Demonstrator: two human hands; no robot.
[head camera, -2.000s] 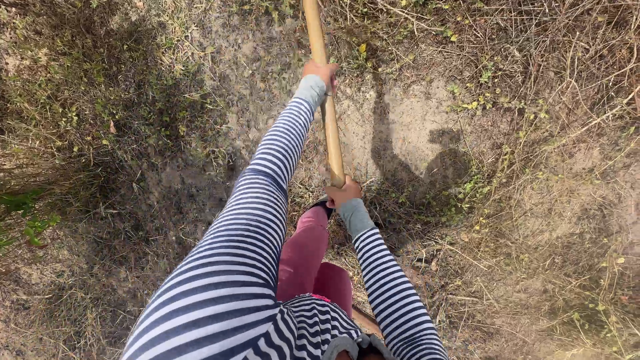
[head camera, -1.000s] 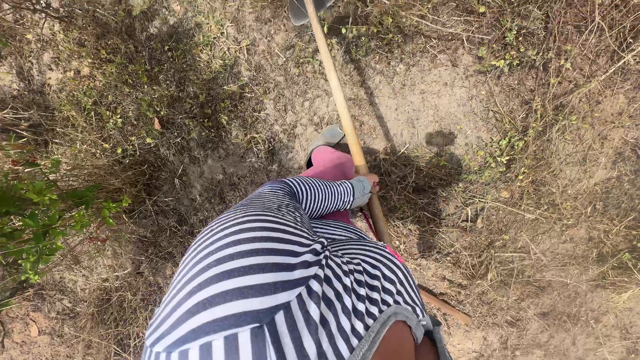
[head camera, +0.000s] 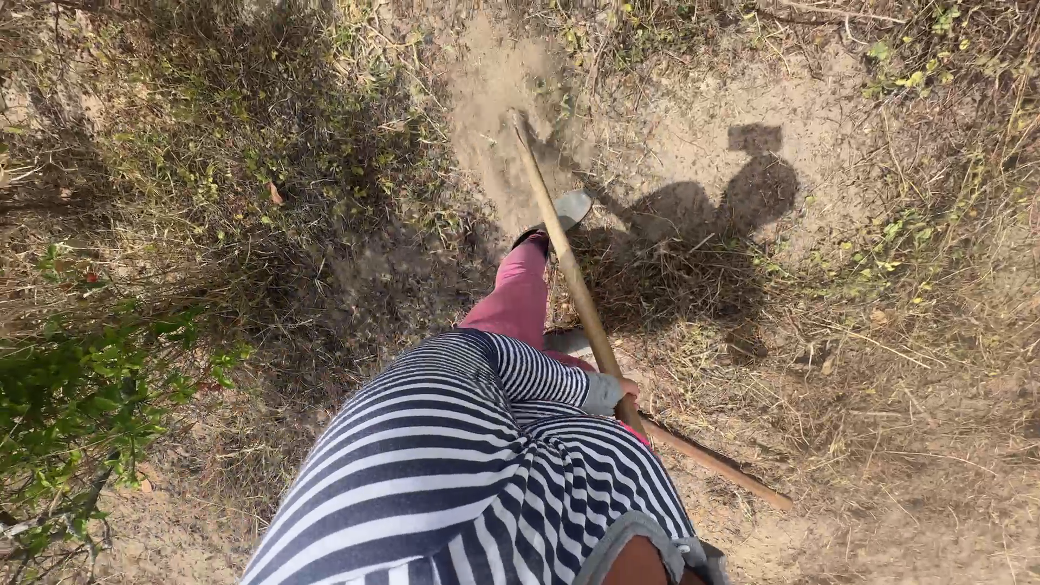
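A long wooden tool handle (head camera: 573, 272) slants from the dusty ground down to my waist. My left hand (head camera: 629, 392), in a grey cuff and striped sleeve, is closed around its lower part. Only a little of that hand shows past the cuff. My right hand is not visible. The handle's far end stands in a cloud of dust (head camera: 508, 89), and the tool head cannot be made out there. Beside the handle is my shoe (head camera: 572, 209).
Dry grass and low weeds (head camera: 301, 130) cover the left side. A leafy green shrub (head camera: 89, 390) stands at the lower left. Cut dry grass (head camera: 674, 280) lies right of the handle, in my shadow. A wooden stick (head camera: 719, 465) extends at lower right.
Two seconds ago both hands were seen on the handle; the right is now out of sight. The metal blade seen one second ago no longer shows, and dust has risen at the handle's far end.
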